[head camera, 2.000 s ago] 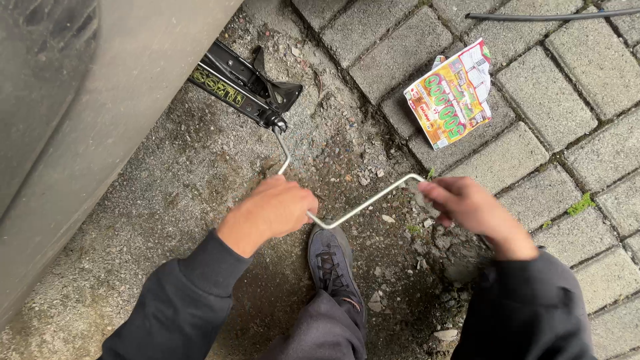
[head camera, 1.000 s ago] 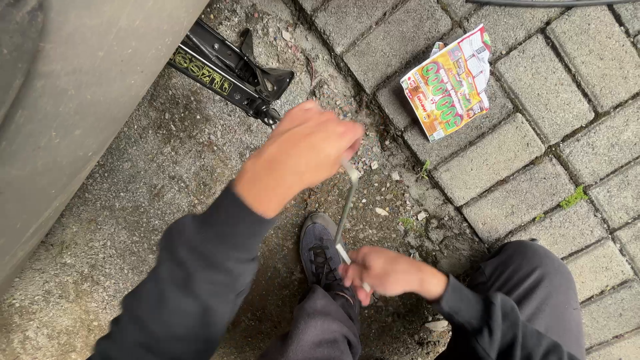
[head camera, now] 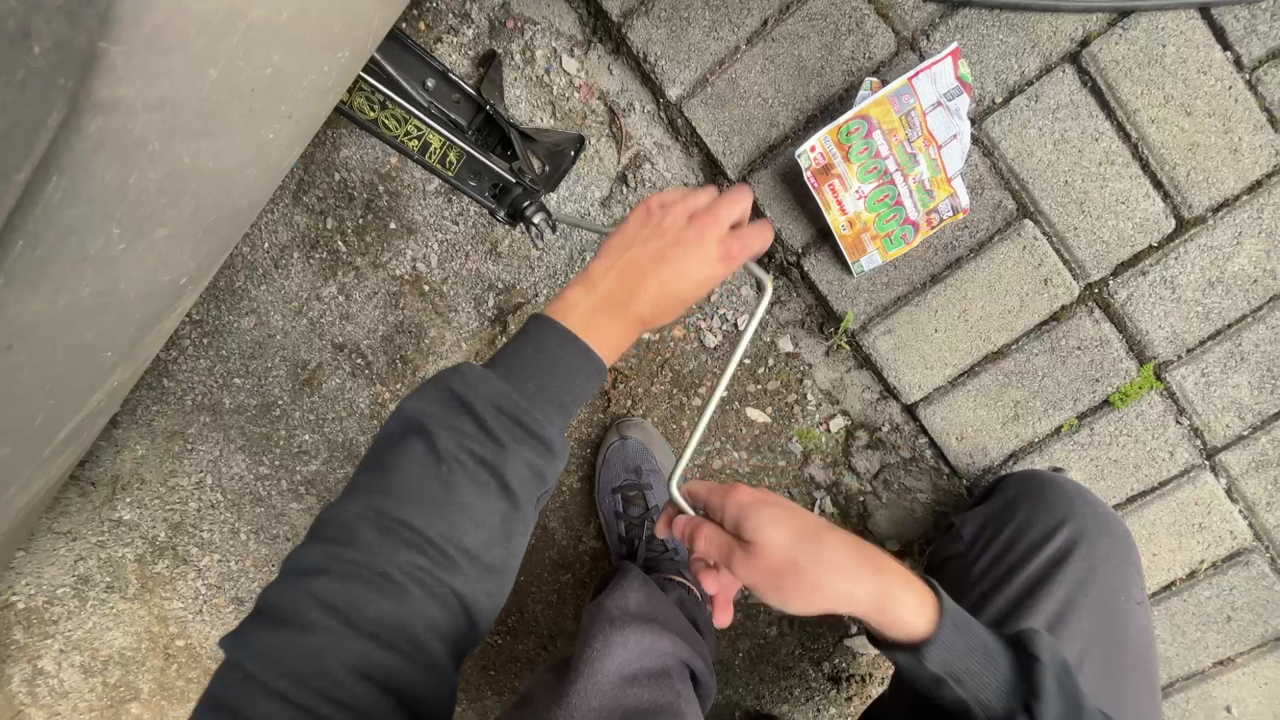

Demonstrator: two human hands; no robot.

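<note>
A bent metal crank handle (head camera: 722, 392) runs from the end of a black scissor jack (head camera: 450, 130), which lies partly under a vehicle. My left hand (head camera: 670, 262) is closed around the crank's upper section, close to the jack's eye end. Lower down, my right hand (head camera: 775, 545) grips the crank's other end, just past its lower bend, above my shoe. That end of the rod is hidden by the fingers. The join between crank and jack shows at the jack's pivot, though its exact hooking is hard to tell.
The vehicle's grey body panel (head camera: 170, 200) fills the upper left. A printed paper leaflet (head camera: 890, 160) lies on the grey paving blocks (head camera: 985, 310) at right. My grey shoe (head camera: 635, 490) stands on gritty ground between my hands and legs. A dark hose or cable (head camera: 1080, 5) crosses the top edge.
The crank's bent section has turned about the jack while both hands stay on it. My right hand is lower and further left than two seconds ago; my right knee has come into view.
</note>
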